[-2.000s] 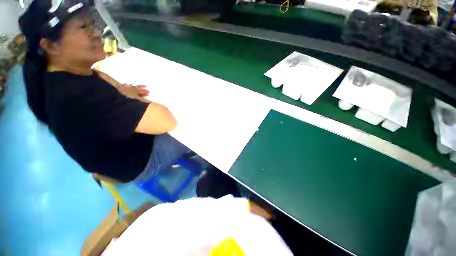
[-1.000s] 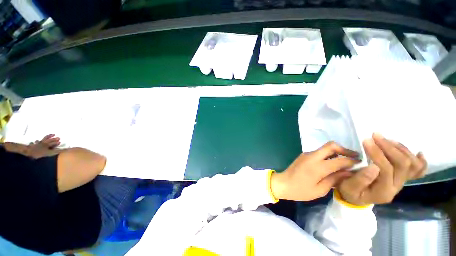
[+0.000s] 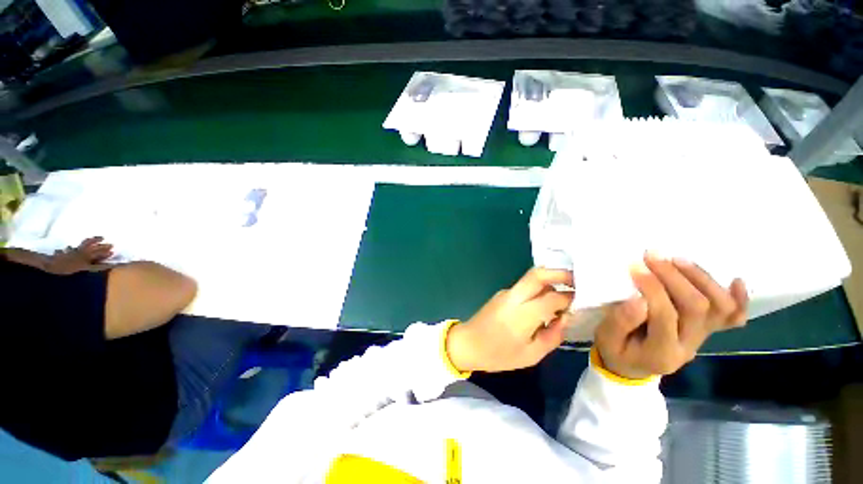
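Note:
A tall white stack of nested trays with ribbed edges lies on its side at the right of the green bench. My left hand holds the near edge of the stack's left end between thumb and fingers. My right hand is against the near side of the stack, with fingers spread over its white surface. The glare hides where one tray ends and another begins. Both hands are bare, with yellow cuffs.
Separate trays stand along the far green belt. A seated person's arm rests by the white bench covering. Ribbed trays in clear plastic are low at right. Brown cardboard is at far right.
My hands and the stack came into view after the first frame. Since the second, they sit further left in view, and the opened gap at the stack's left end looks narrower.

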